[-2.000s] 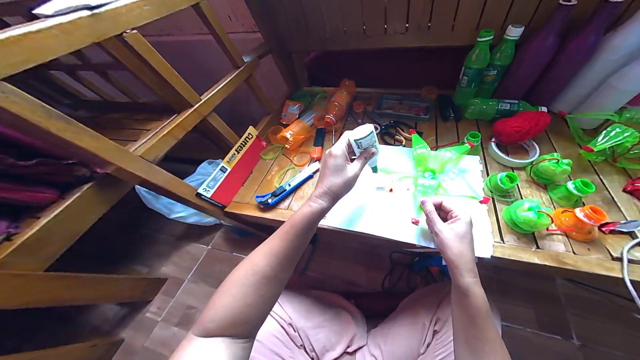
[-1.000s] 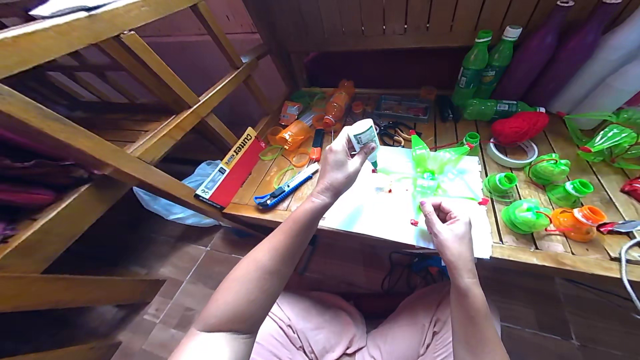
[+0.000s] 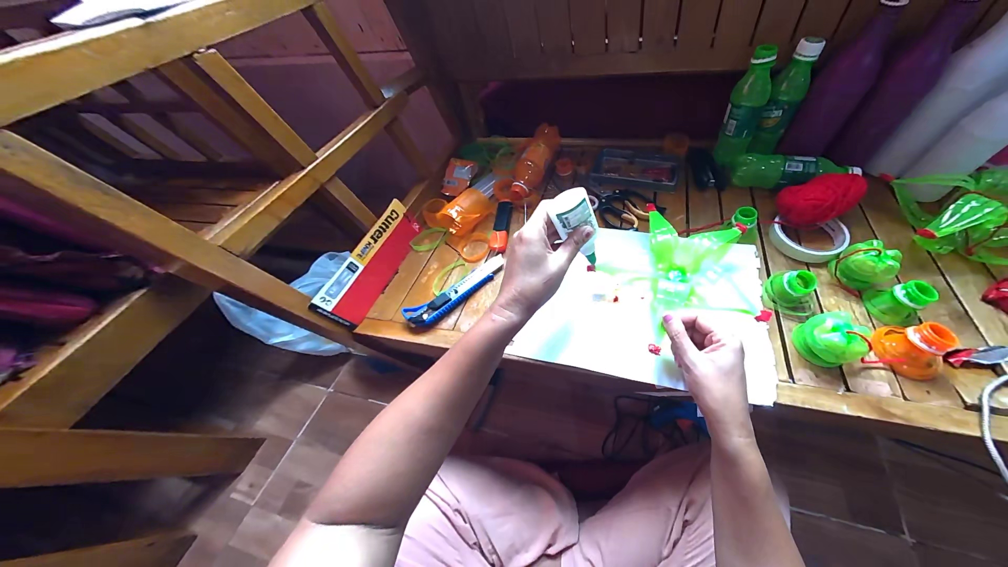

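My left hand [image 3: 539, 256] grips a small white glue bottle [image 3: 573, 214], its green tip pointing down over a white sheet [image 3: 567, 319]. On the sheet lies a green plastic star-like piece cut from a bottle [image 3: 679, 272], with red bits at its tips. My right hand [image 3: 713, 358] pinches the near arm of this piece between thumb and forefinger. A small red bit [image 3: 654, 349] shows beside those fingertips, and another [image 3: 591, 268] is just under the glue tip. Whether it touches the tip is unclear.
A blue utility knife [image 3: 453, 293], a cutter package [image 3: 364, 264] and orange bottle parts [image 3: 465, 213] lie left on the slatted wooden bench. Scissors [image 3: 622, 211] lie behind. At right are red yarn [image 3: 821, 199], a tape roll [image 3: 811, 250], green bottle tops [image 3: 831, 339] and green bottles [image 3: 746, 106].
The glue bottle in my left hand has shifted slightly and leans more, its tip now toward the right. My right hand stays at the near arm of the green piece.
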